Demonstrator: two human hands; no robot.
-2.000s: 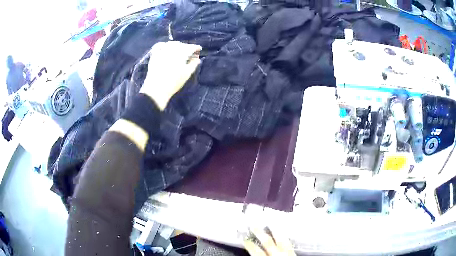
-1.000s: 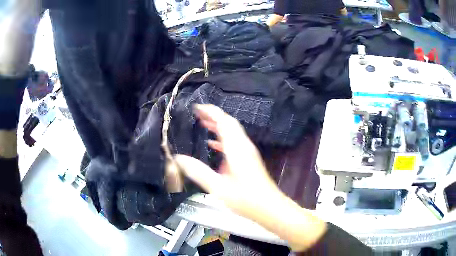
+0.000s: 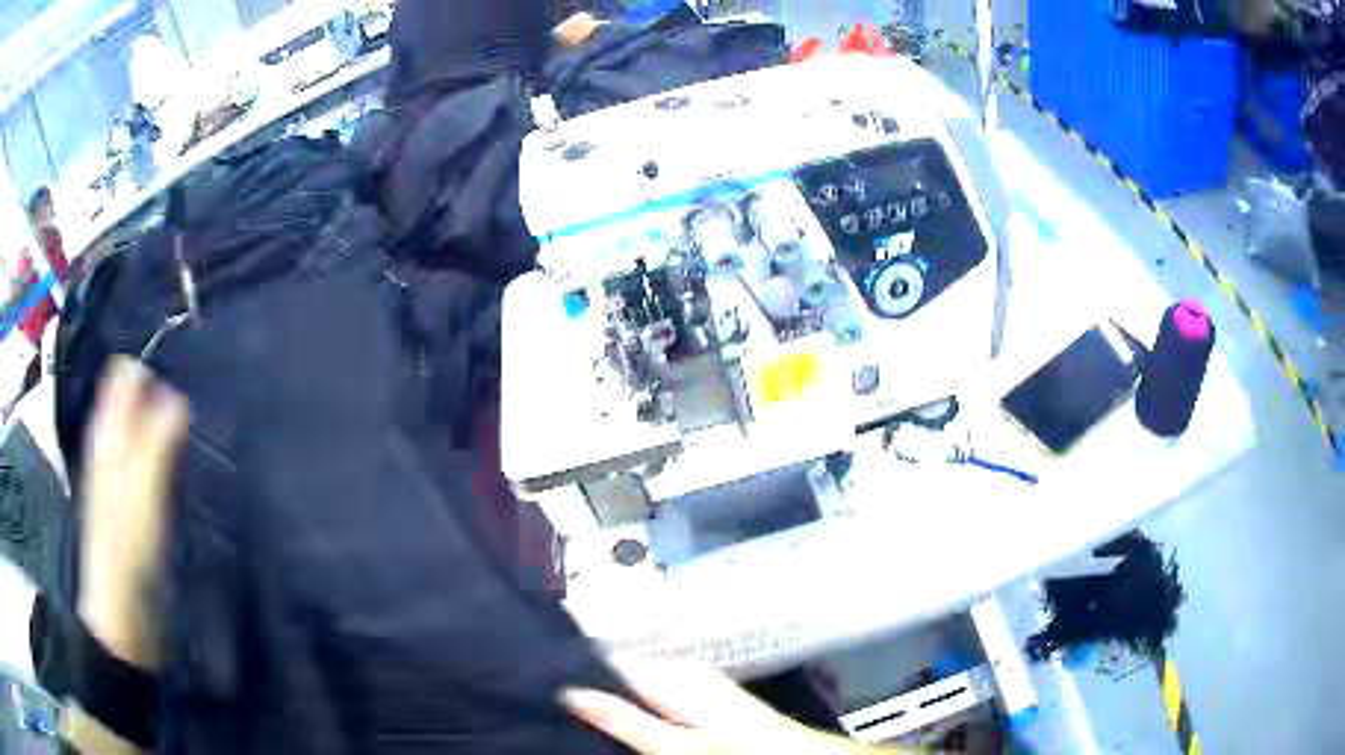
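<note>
A large piece of dark cloth (image 3: 317, 516) hangs in front of me, over the heap and the left part of the table; motion blurs it and I cannot make out a pattern. My left hand (image 3: 133, 494) is blurred at the cloth's left edge; whether it grips is unclear. My right hand (image 3: 664, 715) is low at the table's front edge, its fingers on the cloth's lower right edge, holding it. The white overlock machine (image 3: 738, 111) stands to the right, with no cloth visible at its needle area (image 3: 649, 332). A pale tie (image 3: 185, 280) lies on the heap.
A phone-like dark rectangle (image 3: 1069, 390) and a black thread cone with a pink tip (image 3: 1176, 376) stand on the table's right. Black scraps (image 3: 1114, 597) hang or lie beyond its front edge. A blue bin (image 3: 1128, 111) is behind. A person's hand (image 3: 575, 27) shows at the top.
The view has turned right. The dark cloth, earlier raised at the left, now spreads across the front. My right hand has moved from open over the heap to the cloth's lower right edge.
</note>
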